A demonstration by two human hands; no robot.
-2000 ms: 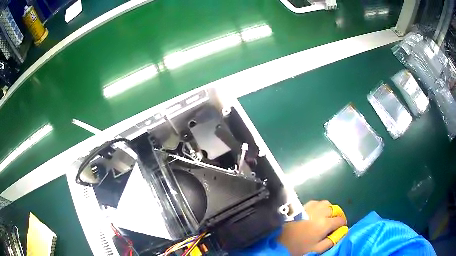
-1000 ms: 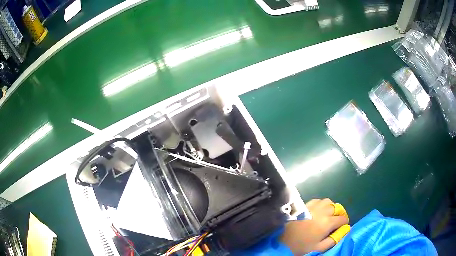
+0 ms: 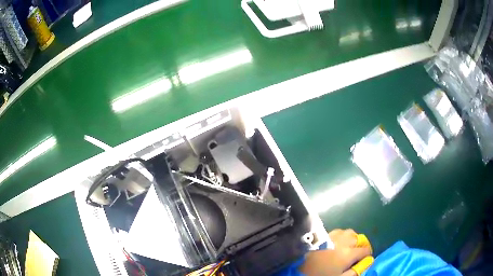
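A white projector housing [image 3: 292,184] lies open in front of me. It holds black optical compartments [image 3: 246,215], a bright white triangular mirror face [image 3: 154,229], a clear shiny strip across the middle, a black cable loop and thin coloured wires. What looks like my left hand [image 3: 338,253], with yellow finger cots, is at the housing's lower right corner, fingers bent and pointing right; whether it holds anything is hidden. A blue sleeve [image 3: 405,261] at the bottom right seems to be my right arm; its hand is not visible.
Three flat stacks of bagged clear sheets [image 3: 382,164] lie at the right, with crumpled clear film [image 3: 462,75] beyond. A pale rail [image 3: 346,78] crosses behind the housing. Another white part with a handle [image 3: 286,28] is on the far green strip. A yellowish pad [image 3: 40,257] lies at lower left.
The white handled part on the far strip has moved left and shows more. The near scene sits slightly lower in the picture. The visible hand stays at the housing's corner.
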